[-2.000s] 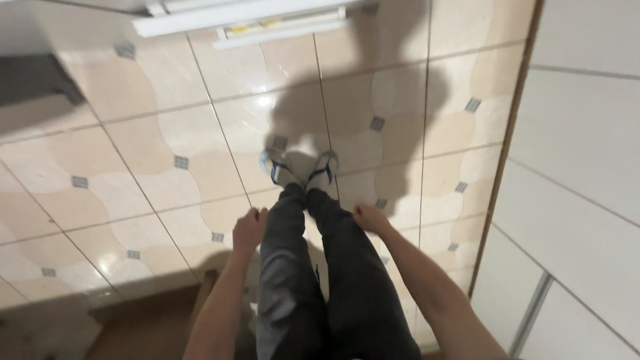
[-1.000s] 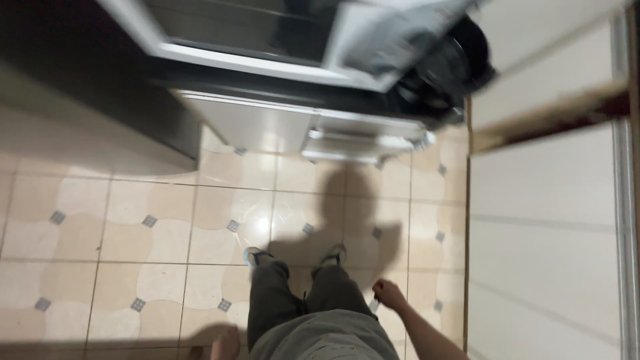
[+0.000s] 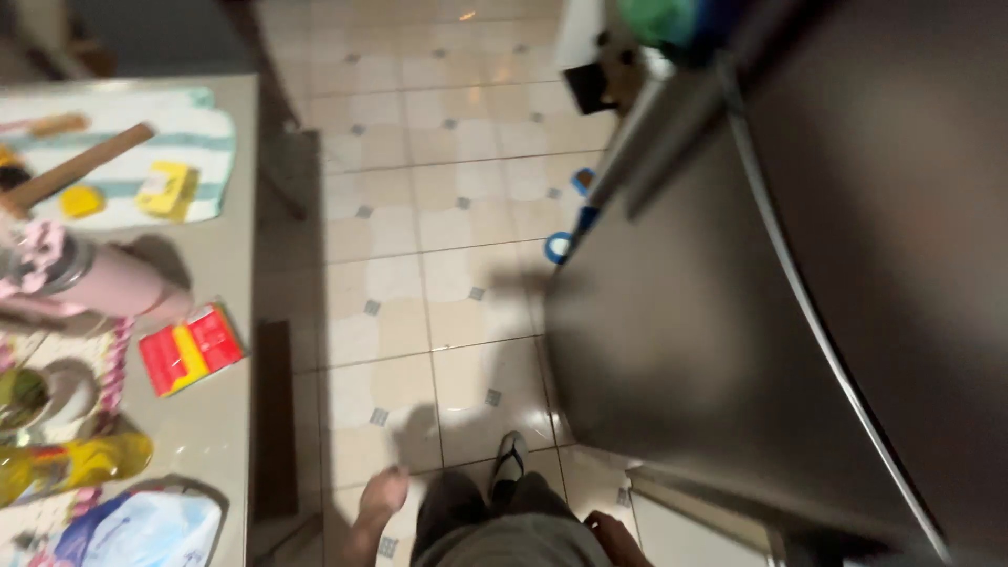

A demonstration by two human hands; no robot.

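My left hand hangs beside my left thigh above the tiled floor, blurred, touching no object that I can see. My right hand is low by my right hip, its fingers curled; whether it holds anything is not clear. Left of me is a table. On it lie a red and yellow packet, a pink tumbler, a bottle of yellow oil, a blue and white plastic bag and a striped cloth bearing a yellow box and a wooden utensil.
A large dark refrigerator fills the right side. Tiled floor runs ahead between it and the table. Small blue-rimmed objects show at the refrigerator's edge. A white panel is at the lower right.
The view has turned and moved strongly, from the floor and a counter to a passage between the table and the refrigerator. My left hand, mostly out of frame one second ago, now shows fully.
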